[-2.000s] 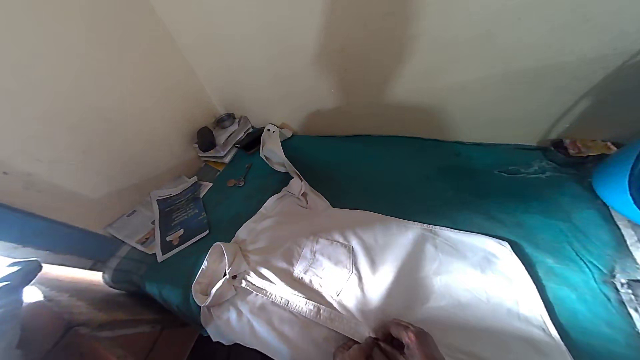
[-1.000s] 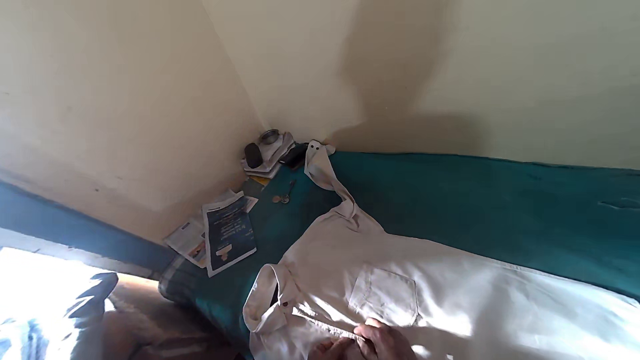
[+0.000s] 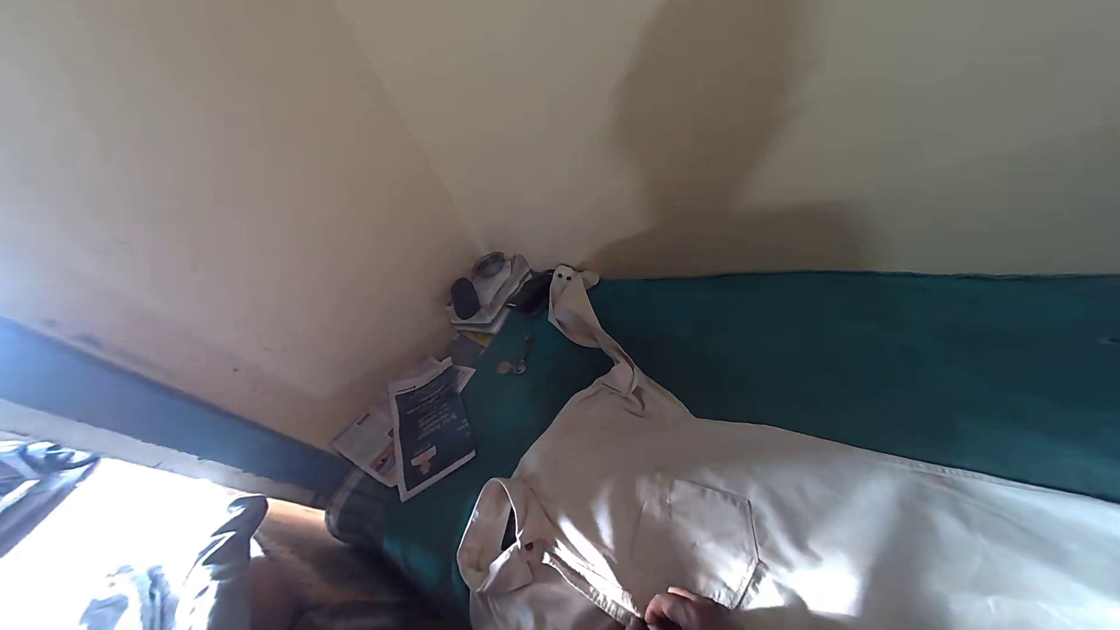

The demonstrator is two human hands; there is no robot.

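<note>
A cream long-sleeved shirt [image 3: 814, 516] lies spread out, its buttoned collar [image 3: 494, 534] toward the left and one sleeve [image 3: 604, 341] stretched up toward the wall. At the bottom edge my right hand [image 3: 687, 610] pinches the shirt's front placket [image 3: 595, 591] between thumb and finger, just below the chest pocket [image 3: 700, 534]. Only the fingers show; the rest of the hand is cut off by the frame. My left hand cannot be made out. Sunlight and shadow fall across the cloth.
A green cover [image 3: 840, 350] lies under the shirt, against the wall. Printed papers [image 3: 433, 429] rest near its left end, beside coins [image 3: 512, 367]. A stack of papers [image 3: 499, 293] with small dark items and a black wallet-like object [image 3: 531, 295] sits in the corner.
My hands have moved along the placket toward the collar, and the left one has dropped out of clear sight. The view has shifted left, and the blue object at the right is out of frame.
</note>
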